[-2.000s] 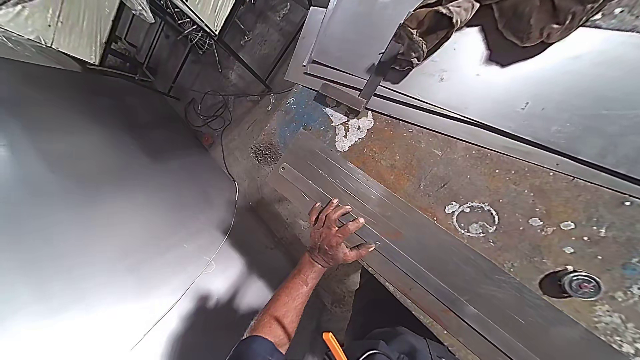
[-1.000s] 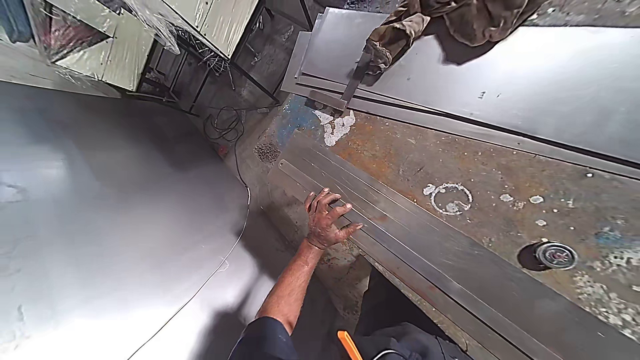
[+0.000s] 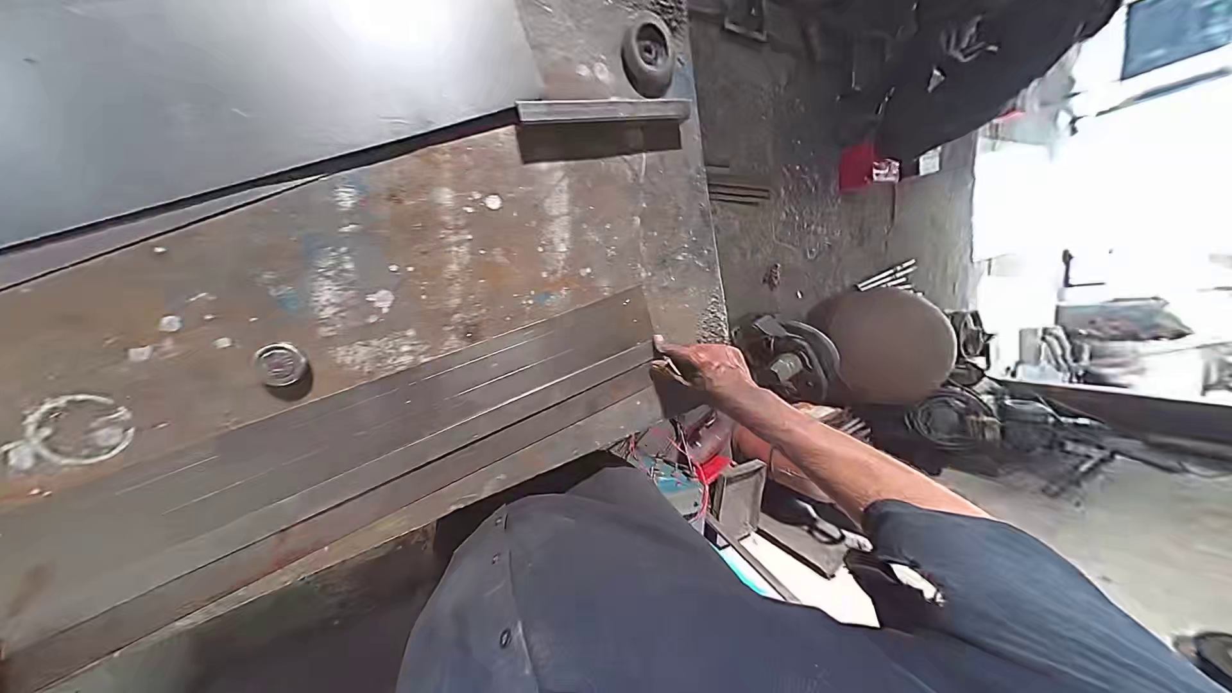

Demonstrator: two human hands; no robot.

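My right hand (image 3: 707,371) is at the right end of a long flat metal strip (image 3: 385,433), with thumb and curled fingers at its end edge; the fingers' undersides are partly hidden. Thin straight lines run along the strip, which lies near the front edge of a worn, paint-spotted workbench (image 3: 414,260). Beyond the strip, a small round metal-rimmed object (image 3: 281,366) sits on the bench. My left hand is outside the view.
Large sheet metal (image 3: 241,87) covers the bench's far left. A metal bar (image 3: 603,112) and a small wheel (image 3: 649,55) lie at the far right corner. Right of the bench are a large round disc (image 3: 884,345), coiled cable (image 3: 951,419) and an open case-like object (image 3: 760,539) below.
The view has swung right along the bench. My left hand, earlier spread on the strip's other end, is out of view, and my right hand now appears at the right end.
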